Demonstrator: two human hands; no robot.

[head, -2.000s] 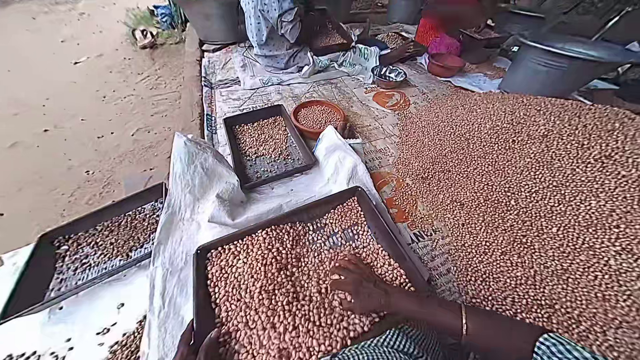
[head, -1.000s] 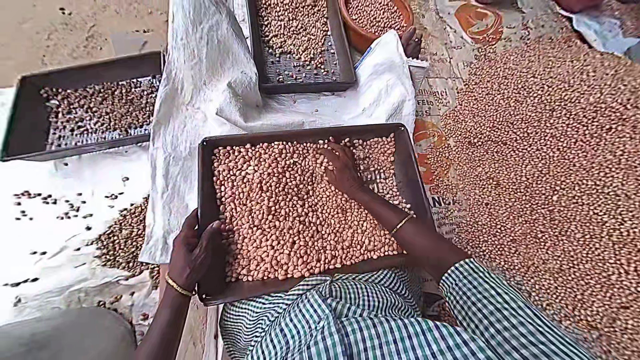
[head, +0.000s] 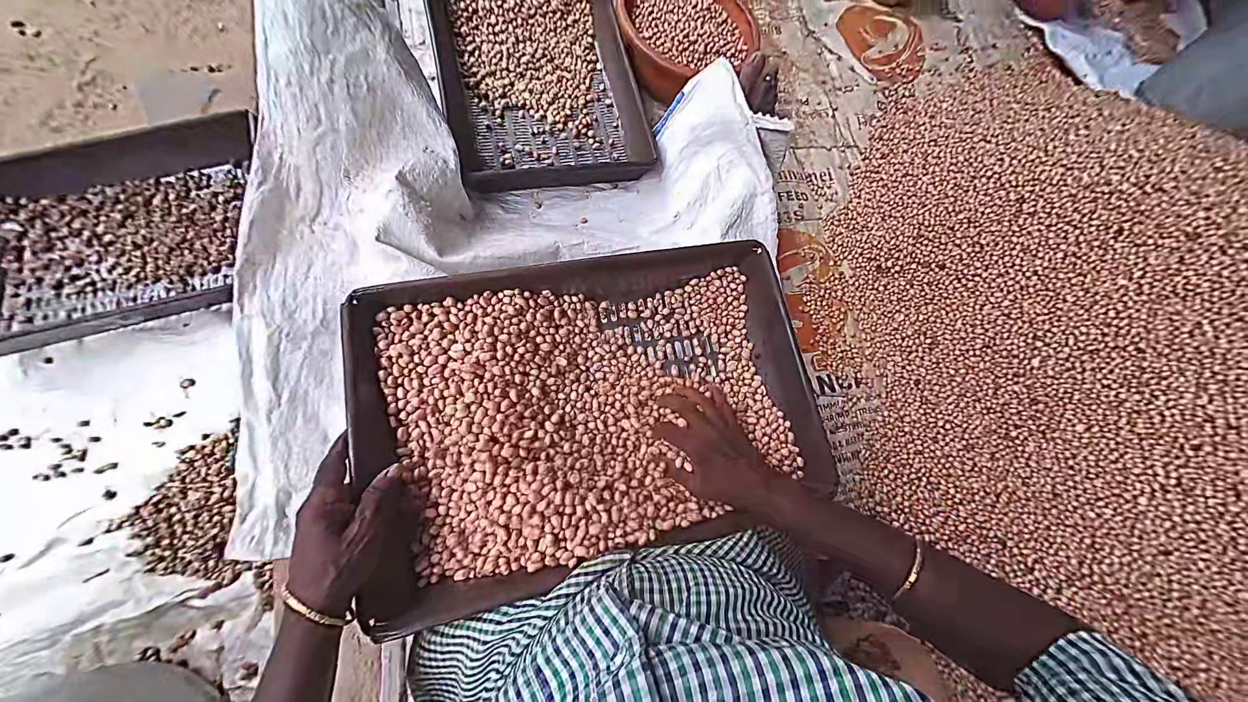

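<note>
A dark rectangular sieve tray (head: 595, 273) rests over my lap, tilted a little, filled with pinkish-brown nuts (head: 526, 419) that look like shelled peanuts. My left hand (head: 351, 531) grips the tray's lower left side, thumb over the rim. Inside the tray, at the right, my right hand (head: 717, 444) lies on the nuts with its fingers spread and bent. Near its fingertips part of the slotted mesh bottom (head: 682, 351) shows through. Whether any nuts are under the right palm is hidden.
Beyond the tray stand another sieve tray (head: 639, 117) and an orange bowl (head: 673, 83) of nuts on a white woven sack (head: 341, 195). A third tray (head: 127, 146) with darker pieces is at left, above a small heap (head: 190, 517). A large nut pile (head: 1053, 341) covers the right.
My right hand has moved from the tray's upper part toward its lower right since one second ago. My left hand keeps its grip on the tray. The view has tilted down since two seconds ago.
</note>
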